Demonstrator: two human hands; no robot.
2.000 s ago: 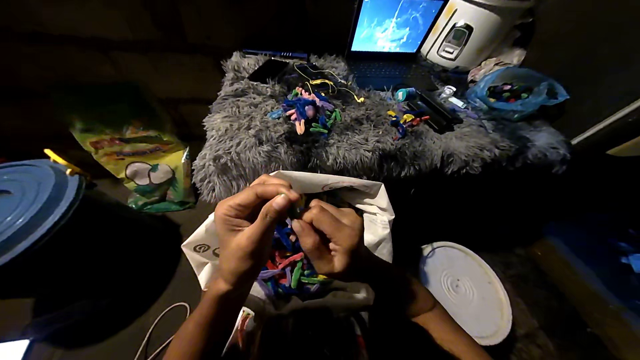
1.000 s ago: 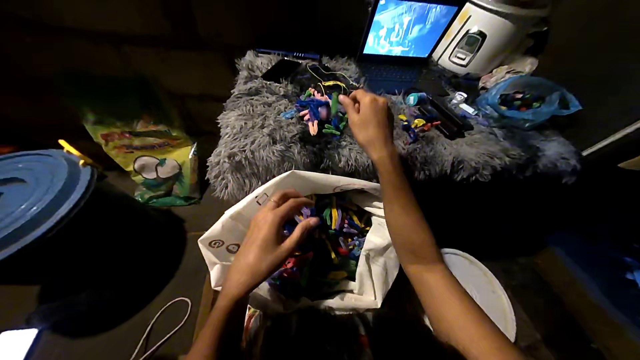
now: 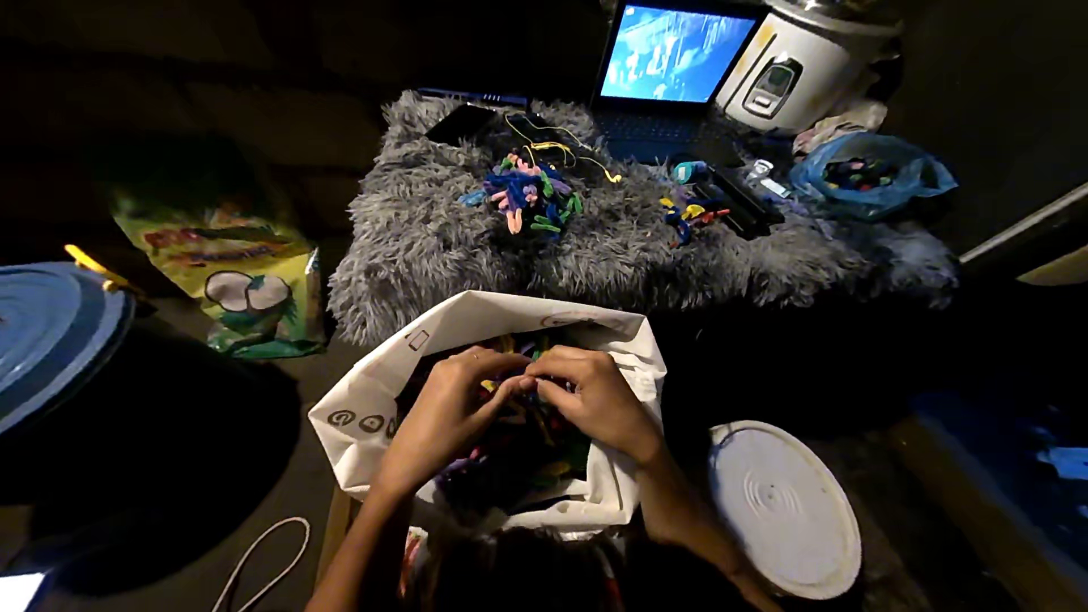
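Observation:
A white printed bag lies wide open below me, holding many small fuzzy twisted pieces in mixed colours. Over its opening my left hand and my right hand meet, thumbs and fingertips pinched together. Whatever is between the fingertips is too small and hidden to make out. On the grey shaggy cover beyond the bag sits a heap of similar coloured pieces. A smaller group of yellow, red and blue pieces lies to its right.
A laptop, a white cooker, a black phone, yellow earphones and a blue plastic bag stand or lie on the cover. A round white lid is at right; a blue lid and a printed packet are at left.
My right hand has come back from the heap on the grey cover to the open bag. My left hand has moved to meet it, and their fingertips are together again.

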